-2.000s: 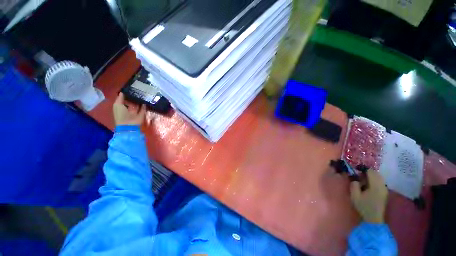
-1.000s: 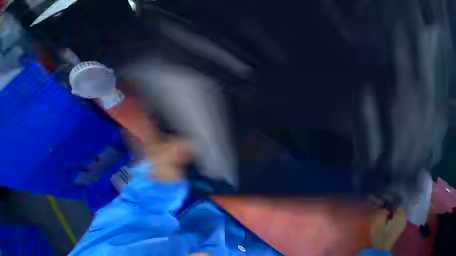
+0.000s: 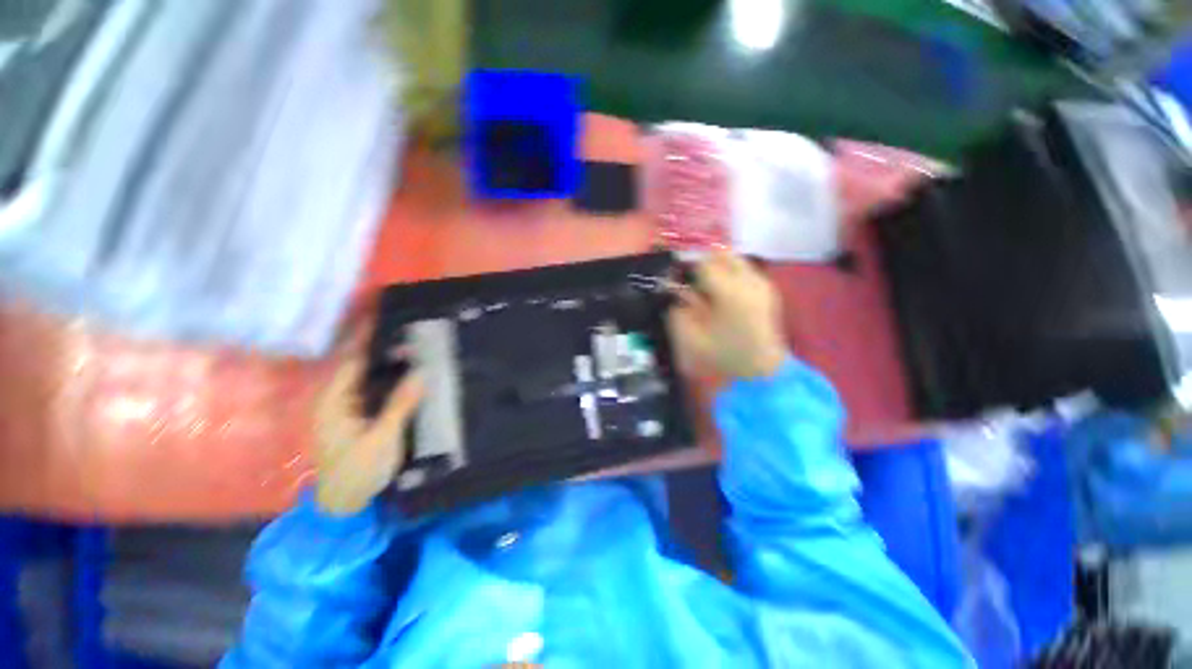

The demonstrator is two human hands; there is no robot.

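Note:
A black rear housing (image 3: 523, 373) with a long silver strip at its left end and a small green and white board at its right lies level in front of me, at the bench's near edge. My left hand (image 3: 362, 425) holds its left end, thumb over the rim by the silver strip. My right hand (image 3: 732, 314) holds its right end near the upper corner, dark caps on the fingertips. Whether a tool is in my right hand is too blurred to tell.
A tall white stack (image 3: 222, 170) stands at the left. A blue bin (image 3: 524, 98) and black pad (image 3: 607, 187) lie beyond the housing, beside a red-speckled sheet (image 3: 690, 190) and a white sheet (image 3: 784, 196). Black housings (image 3: 1026, 281) are stacked at right. The green conveyor (image 3: 863, 65) runs behind.
The view has swung to the right. The housing, earlier by the stack under my left hand, is now in front of me. My right hand has come from the sheets to its right end.

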